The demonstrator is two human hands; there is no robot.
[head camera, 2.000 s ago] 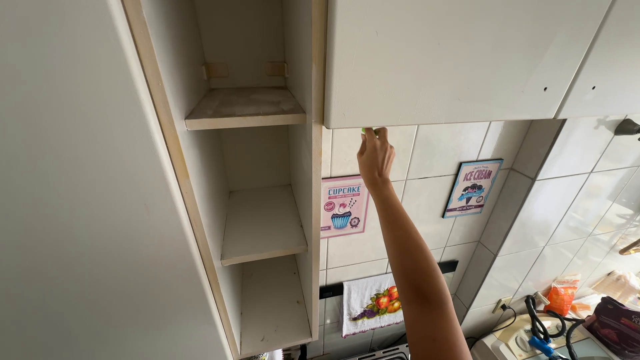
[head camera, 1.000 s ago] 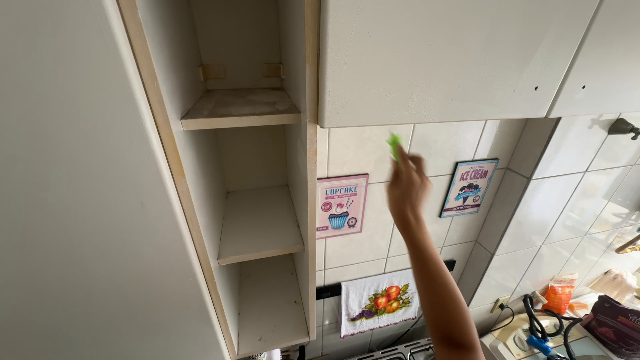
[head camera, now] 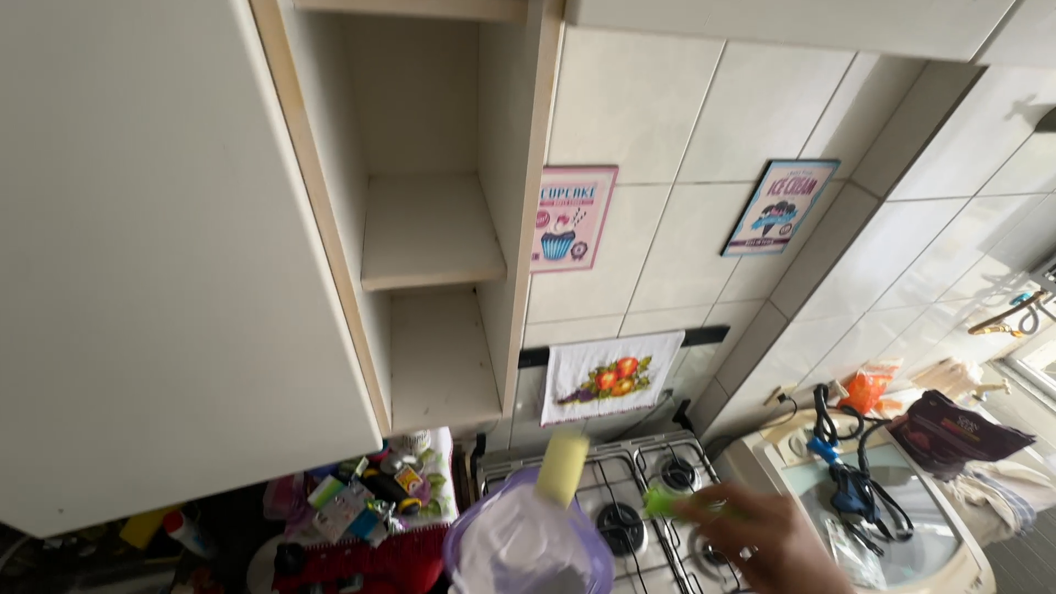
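Note:
At the lower right, my right hand (head camera: pixel 755 528) is closed on a small bright green object (head camera: pixel 660 502), too blurred to name, above the gas stove. To its left, a purple plastic bowl (head camera: pixel 597 540) holds whitish, sudsy-looking contents. A blurred yellow sponge (head camera: pixel 563 469) overlaps the bowl's upper rim; whether it touches the rim cannot be told. My left hand is out of view. An open-fronted shelf unit (head camera: pixel 433 235) stands above the bowl.
A large pale panel (head camera: pixel 165 247) fills the left. The gas stove (head camera: pixel 689 441) lies below a fruit-print towel (head camera: pixel 615 378) and two wall signs. Mixed items (head camera: pixel 371 487) lie at lower left. At right, a washing machine (head camera: pixel 961 536) bears hoses and a dark bag.
My right hand has moved down from beneath the wall cabinet, still holding the green object. The view has tipped downward, bringing the bowl and sponge into sight.

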